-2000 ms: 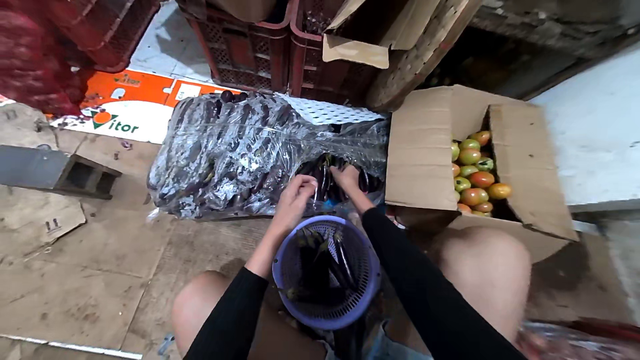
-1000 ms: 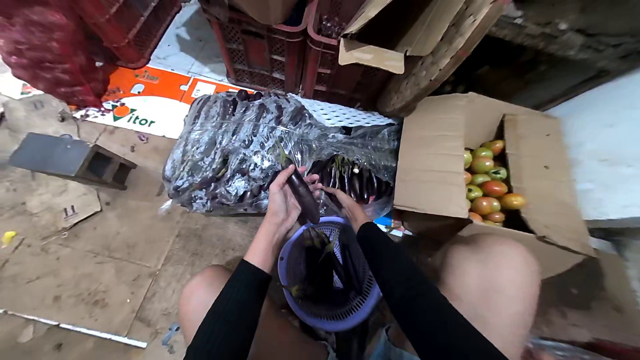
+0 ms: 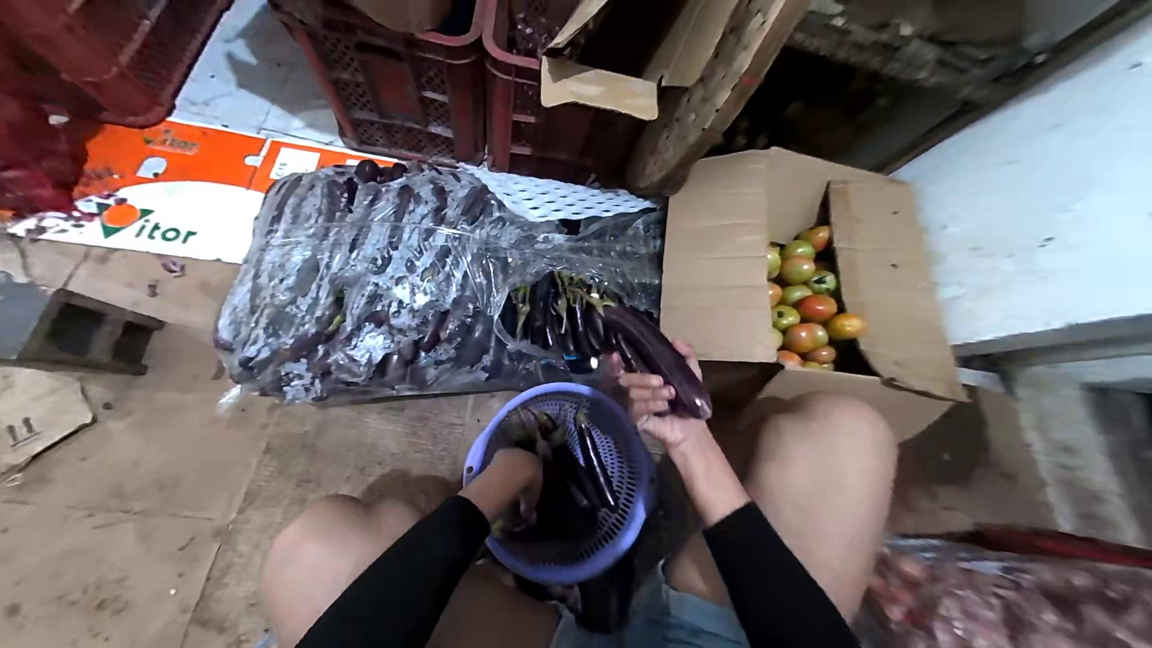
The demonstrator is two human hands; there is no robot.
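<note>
A purple plastic basket [image 3: 637, 517] stands between my knees with several eggplants [image 3: 596, 459] inside. My left hand [image 3: 517, 481] reaches down into it; the fingers are partly hidden, and whether they grip anything is unclear. My right hand [image 3: 660, 396] holds a long dark eggplant [image 3: 661, 355] at the right of the basket, its stem pointing up and left. Beyond the basket lies a large clear plastic bag [image 3: 387, 279] packed with eggplants. Through its torn opening, several eggplants [image 3: 562, 315] show with their stems up.
An open cardboard box [image 3: 715, 261] of red and green tomatoes [image 3: 817, 308] stands at the right. Red plastic crates [image 3: 396, 90] are behind the bag. A concrete hollow block [image 3: 81, 328] lies at the left. A bag of reddish produce [image 3: 1008, 598] is at the lower right.
My left hand, which held an eggplant above the basket one second ago, is now down inside the basket. My right hand has moved right and now holds an eggplant.
</note>
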